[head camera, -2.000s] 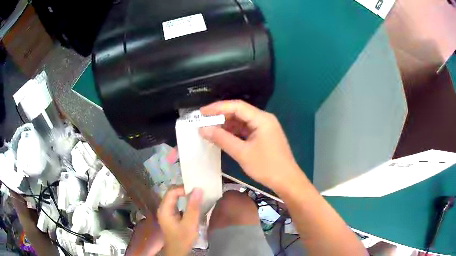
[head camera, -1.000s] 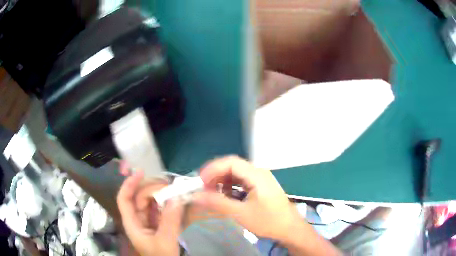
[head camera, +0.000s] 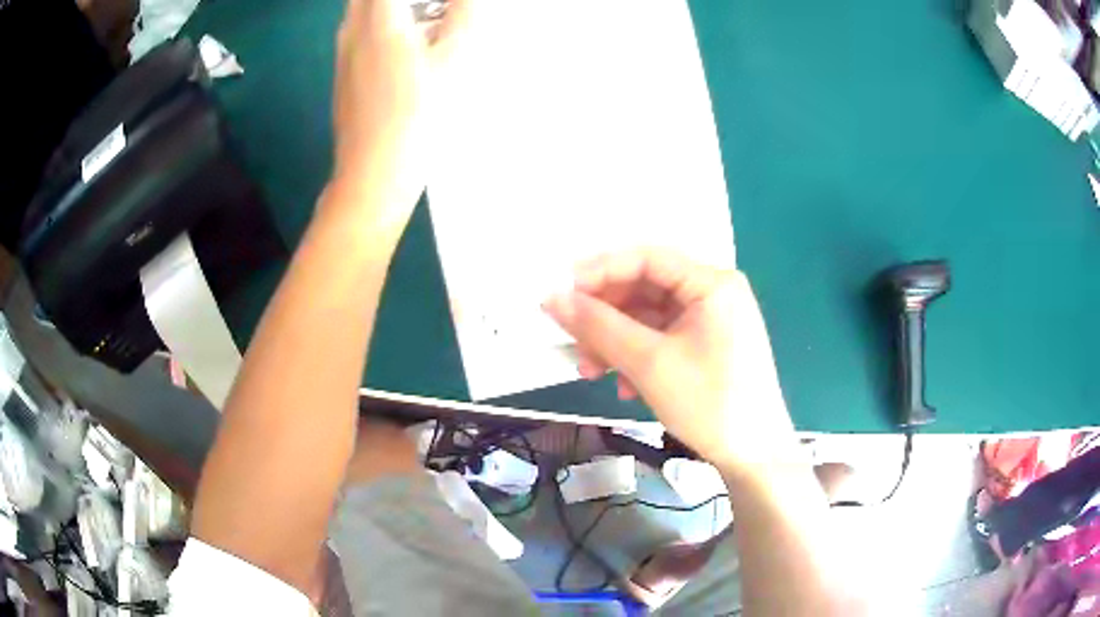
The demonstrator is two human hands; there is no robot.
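Observation:
A white retail box (head camera: pixel 567 157) lies on the green table with a plain, overexposed face up, its near end close to the table edge and its far end out of the picture. My left hand (head camera: pixel 392 84) is at the box's far left side, partly cut off by the top edge; its grip is unclear. My right hand (head camera: pixel 676 331) is over the box's near right part, thumb and fingertips close together at the surface. Whether a label is between them is washed out. Faint small marks show on the box near these fingers.
The black label printer (head camera: pixel 133 229) stands at left, with a white liner strip (head camera: pixel 189 316) hanging from it. A barcode scanner (head camera: pixel 914 344) lies at right, its cable over the edge. Small cartons (head camera: pixel 1043 66) are at far right. Bagged white units (head camera: pixel 133 518) are at lower left.
The view has shifted right. The open box now shows a plain face under my hands. My hands have moved apart from the label they held near the printer, my left one going far forward.

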